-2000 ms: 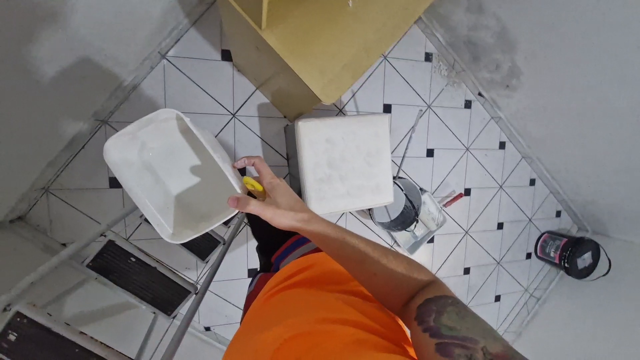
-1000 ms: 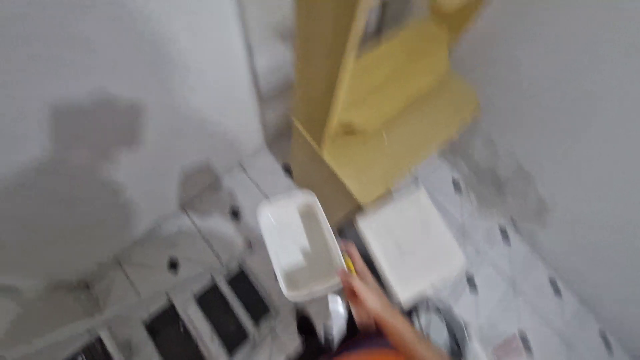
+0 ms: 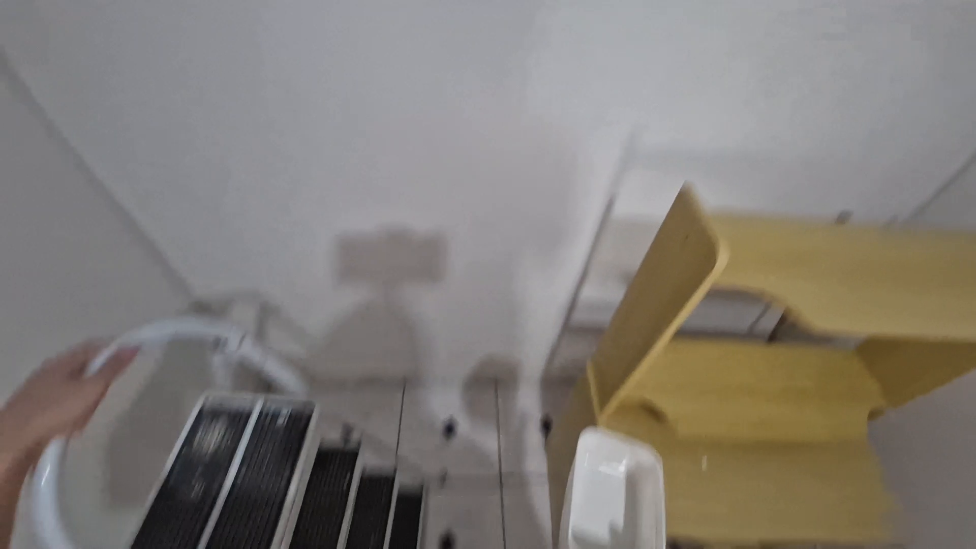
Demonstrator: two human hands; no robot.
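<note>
At the left edge, my left hand [image 3: 69, 396] is closed around the curved white top rail [image 3: 171, 329] of a stepladder. Beside it, the ladder's black ribbed steps [image 3: 248, 473] descend toward the floor. Low and right of centre appears a white plastic tub [image 3: 618, 492], cut off by the bottom edge, in front of the yellow furniture. My right hand is out of view, so what it holds cannot be seen. The picture is blurred.
A yellow wooden piece of furniture [image 3: 762, 427] with an upright side panel stands at the right. Pale walls [image 3: 457, 114] meet behind it. White floor tiles [image 3: 473, 427] with small dark insets lie between ladder and furniture.
The view has swung up and left toward the walls and ladder. A hand on the ladder's rail now shows at the left; the hand seen holding the white tub earlier is out of view.
</note>
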